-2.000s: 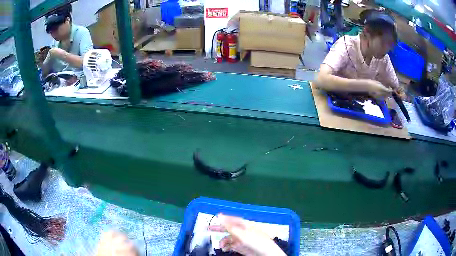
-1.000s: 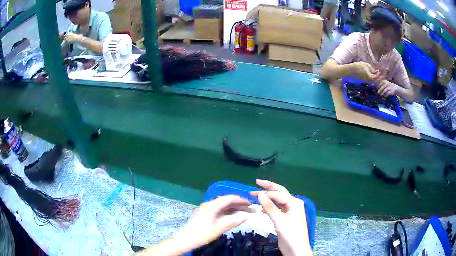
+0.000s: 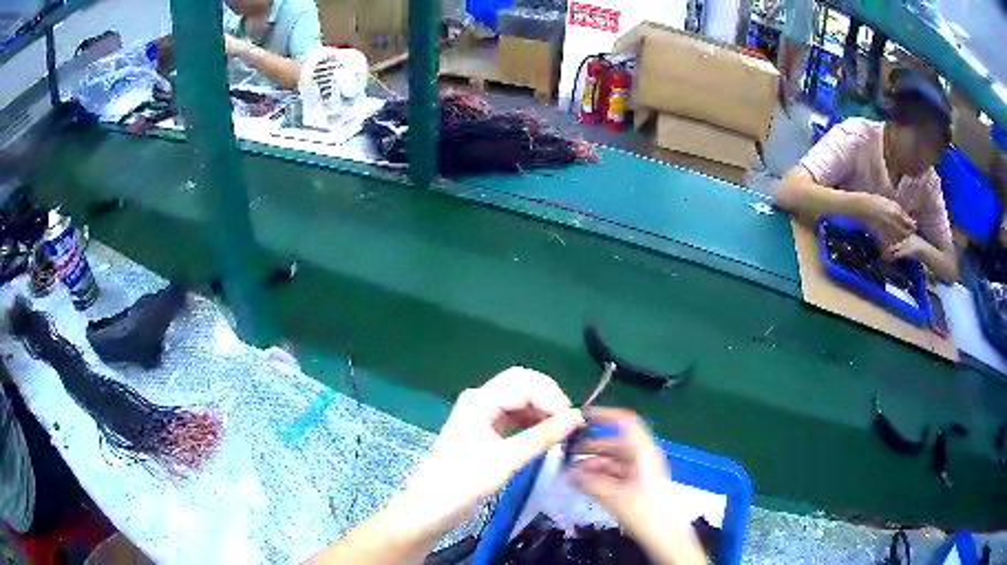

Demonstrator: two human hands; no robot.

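Note:
My left hand (image 3: 497, 436) is above the tray, with thumb and finger pinched on a thin wire (image 3: 600, 386). The wire's pale reddish end sticks up past the fingertips, and a dark part of it shows just below them. My right hand (image 3: 629, 477) is close beside on the right, blurred, with bent fingers near the wire; whether it grips is unclear. The blue tray (image 3: 723, 475) is below the hands, with white paper (image 3: 690, 502) and black parts (image 3: 596, 545) heaped at its near side. The hands hide part of the tray.
A black wire bundle (image 3: 110, 403), a dark pouch-like piece (image 3: 138, 326) and a spray can (image 3: 70, 259) are on the left bench. Black crescents, one of them nearest the tray (image 3: 635, 370), lie on the green belt (image 3: 442, 292). Two people sit across the belt.
The view has swung, so the scene sits further right. My left hand has come in over the tray from the left edge. A thin wire now shows at the fingertips.

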